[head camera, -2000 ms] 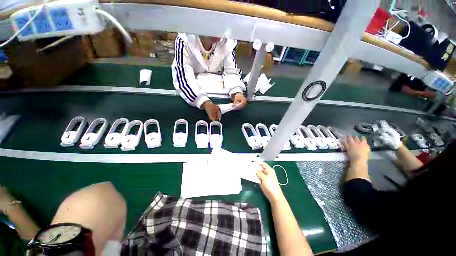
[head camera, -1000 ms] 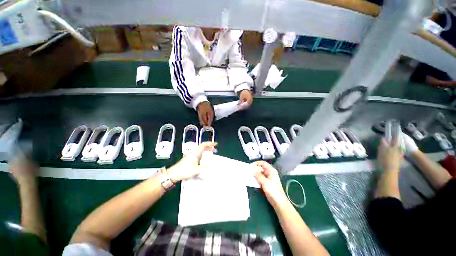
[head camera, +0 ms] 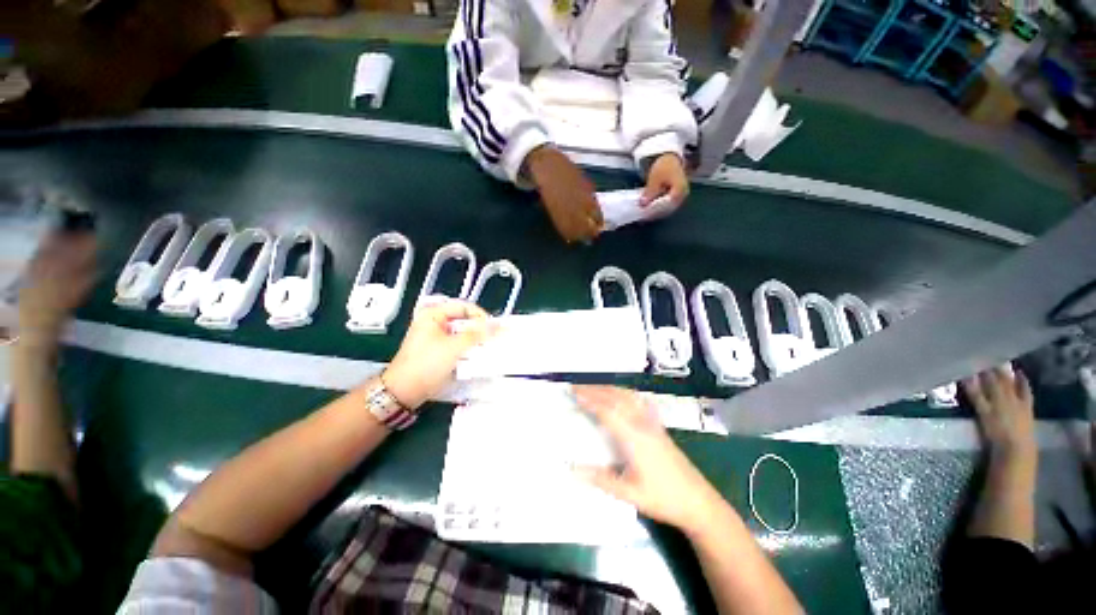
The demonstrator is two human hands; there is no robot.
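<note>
My left hand (head camera: 435, 354) pinches the left end of a narrow white strip (head camera: 559, 342), held up at the belt's near edge in front of several units. My right hand (head camera: 643, 463) lies over the right part of a white label sheet (head camera: 505, 469) on the green worktop, fingers spread and slightly blurred. The sheet shows faint small marks at its lower left. White looped plastic units (head camera: 381, 282) stand in a row on the dark green belt. The strip partly hides some units. No single label can be made out.
A pale metal rail (head camera: 228, 357) edges the belt. A slanting grey post (head camera: 913, 348) crosses at right, near a thin pale ring (head camera: 773, 494) and bubble wrap (head camera: 919, 517). A person opposite holds a white strip (head camera: 625, 209). Other people's hands show at both sides.
My left hand was out of the picture two seconds ago and now holds the strip away from the sheet. My right hand has let go of the strip and moved down onto the sheet.
</note>
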